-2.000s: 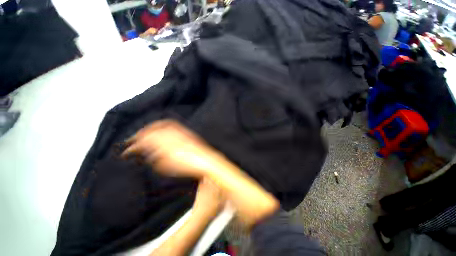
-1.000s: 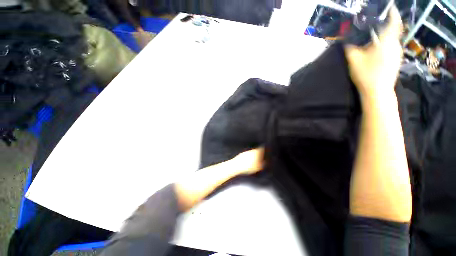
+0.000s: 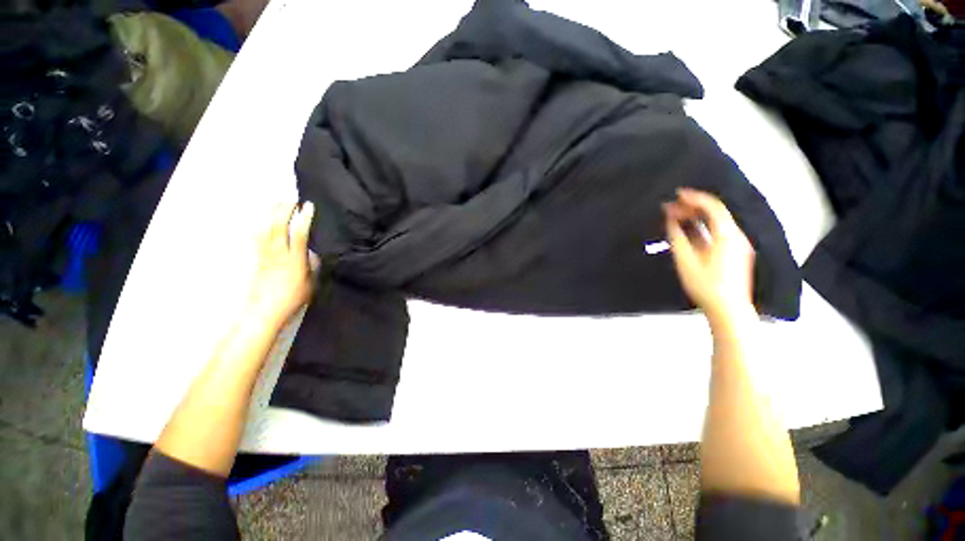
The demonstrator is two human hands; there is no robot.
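Observation:
A black garment (image 3: pixel 593 232) lies bunched on the white table, its folds heaped at the left and a flatter part at the right. A sleeve-like piece (image 3: pixel 344 354) with a stitched end hangs down toward the front edge. My left hand (image 3: pixel 283 259) is at the garment's left edge, fingers apart, with no cloth seen gripped. My right hand (image 3: pixel 711 248) is over the right part, fingers curled and slightly blurred. A small white thing (image 3: pixel 657 247) shows beside its fingers; I cannot tell what it is or whether the hand holds it.
The white table (image 3: pixel 508 386) has its front edge near my lap. Another black garment (image 3: pixel 899 211) hangs over the right edge. A dark heap (image 3: pixel 53 159) and an olive cloth (image 3: pixel 175 69) are at the left. Blue plastic (image 3: pixel 106 465) shows under the left corner.
The view has turned down and centred on the table. The garment, earlier lifted and moved between my hands, now lies on the table. My right hand has come down from the upper right.

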